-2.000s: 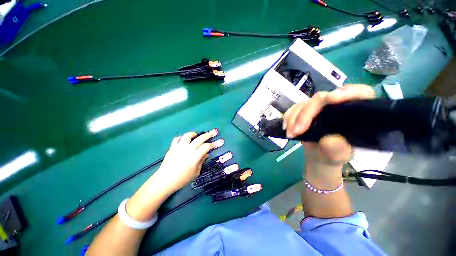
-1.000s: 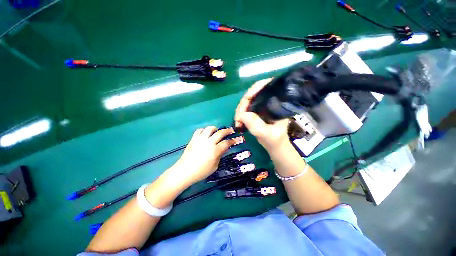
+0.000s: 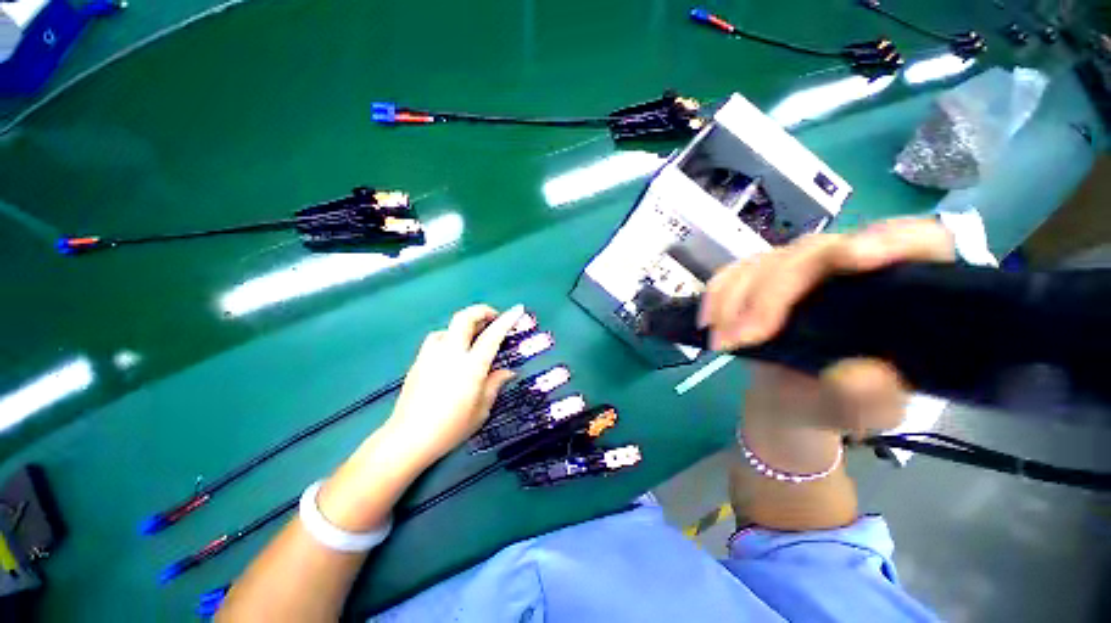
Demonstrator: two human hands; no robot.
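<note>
My right hand [image 3: 792, 304] is shut on the thick black electric screwdriver [image 3: 962, 329], blurred at its rear. Its nose is at the front opening of the white screw feeder [image 3: 694, 250]; the bit tip cannot be made out. My left hand [image 3: 445, 383] rests on the black housings of the uppermost cable assembly [image 3: 323, 424] on the bench, fingers at the metal contacts. Below it lie more connector housings [image 3: 567, 462] with silver and copper tips, cables running left under my forearm to blue plugs [image 3: 177, 570].
On the glossy green belt lie several cable assemblies [image 3: 341, 222]. A clear bag of small metal bits [image 3: 944, 146] lies beyond the feeder. A dark box [image 3: 27, 523] is at the left edge, a blue bin [image 3: 43, 49] at the top left. A black cord [image 3: 987, 459] runs right.
My right hand and the screwdriver have moved from beside my left hand to the feeder on the right. My left hand stays at the same housings. The belt assemblies have shifted left.
</note>
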